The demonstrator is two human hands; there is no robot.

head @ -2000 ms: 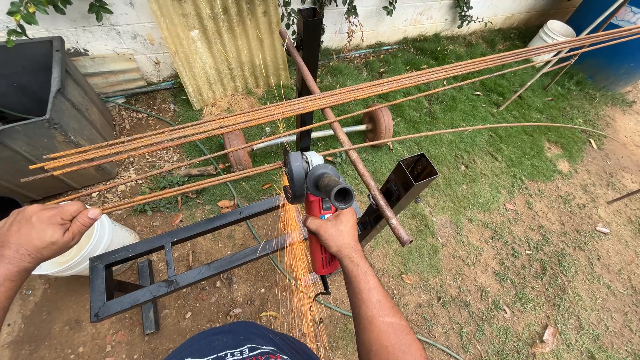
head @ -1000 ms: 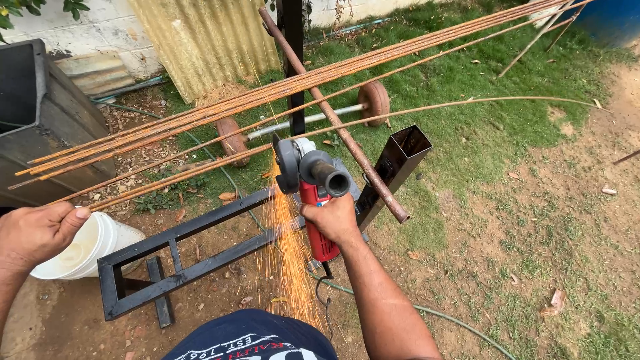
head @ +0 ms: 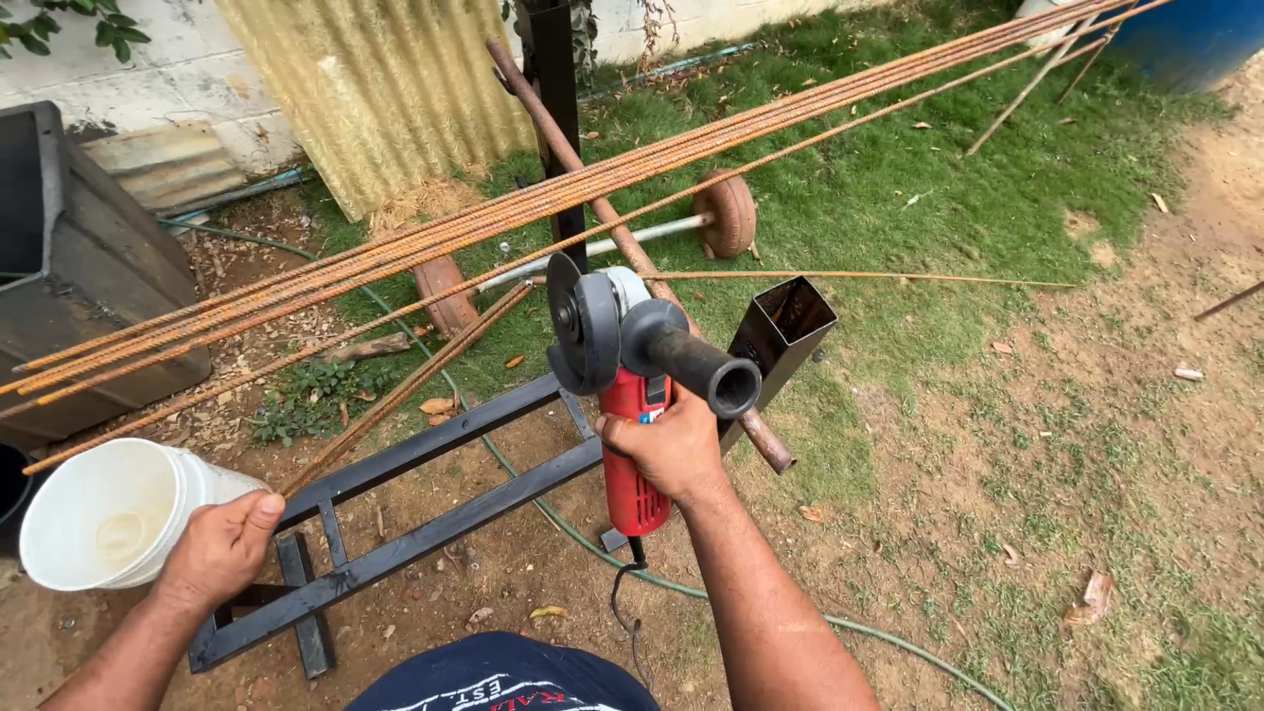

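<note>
My right hand (head: 667, 442) grips the red body of an angle grinder (head: 632, 464), its guarded disc facing left and its side handle pointing toward me. No sparks show at the disc. At the lower left, my left hand (head: 222, 543) holds the near end of rusty rebar (head: 395, 395), which slopes up to an end just left of the disc. A separate thin rebar length (head: 859, 276) extends right from behind the grinder. Several more rusty bars (head: 691, 148) cross above, over a rusty pipe (head: 632, 247) that runs diagonally behind the grinder.
A black steel frame (head: 444, 523) lies below, with an upright square tube (head: 790, 316) right of the grinder. A white bucket (head: 99, 513) and dark bin (head: 109, 267) stand left. Wheels on an axle (head: 642, 237) rest on grass. A green hose (head: 889, 637) and the grinder's cord (head: 617, 592) trail on the ground.
The sparks have stopped. The rebar in my left hand, earlier running on past the disc, now ends beside it, apart from the right-hand length. My left hand has moved lower.
</note>
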